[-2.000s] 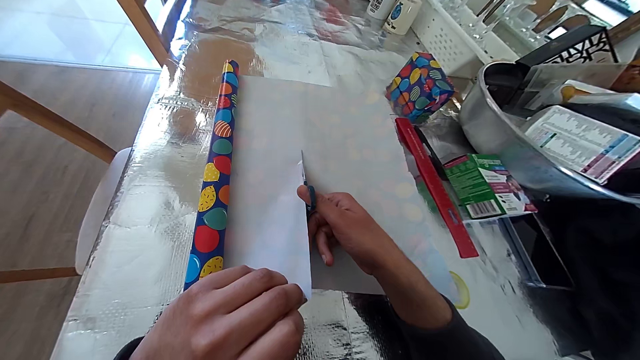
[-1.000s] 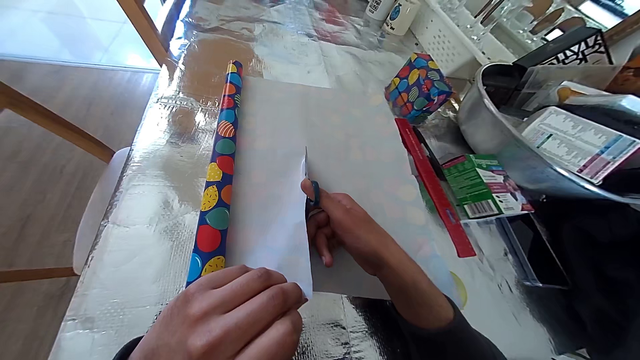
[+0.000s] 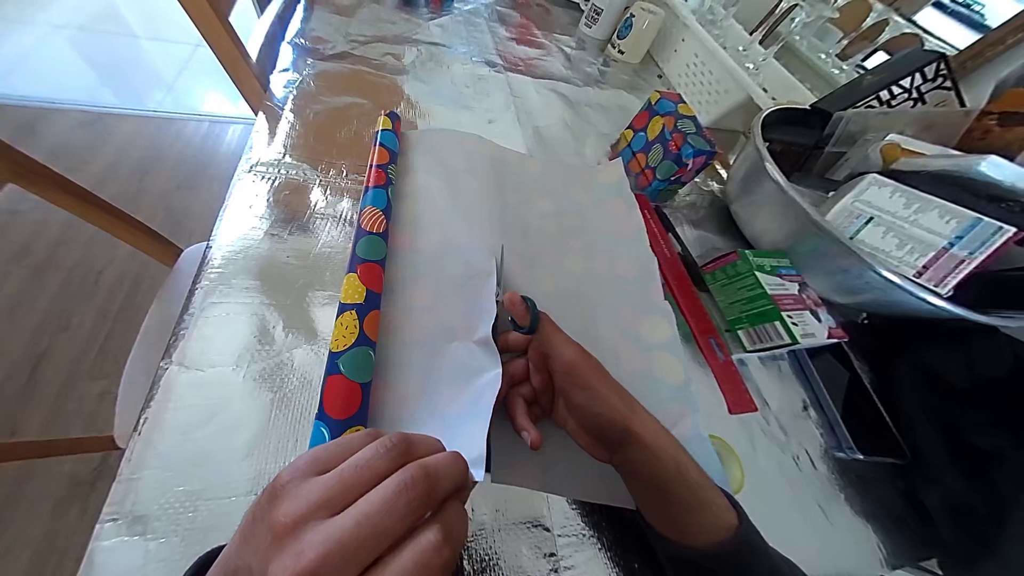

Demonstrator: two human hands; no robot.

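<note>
Wrapping paper [image 3: 576,216] lies white side up across the table, its balloon-printed roll [image 3: 370,248] along the left side. My right hand [image 3: 560,376] holds scissors [image 3: 523,314] by a dark handle, blades pointing away from me at the top of a slit that runs up from the paper's near edge. At that near edge my left hand [image 3: 376,496] pinches the corner of the strip left of the slit, which is slightly raised. The fingertips of my left hand are partly hidden.
A balloon-patterned wrapped box [image 3: 664,144] stands beyond the paper's far right corner. Along the right lie a red ruler-like strip [image 3: 704,320], a green carton [image 3: 764,300] and a large metal pot [image 3: 768,192] full of items. Mugs [image 3: 634,32] and a white basket [image 3: 704,64] are farther back.
The scissors sit in a different pose, with the handle loop turned more to the right. The cut edge of the left strip looks more wavy. My left hand stays at the near edge.
</note>
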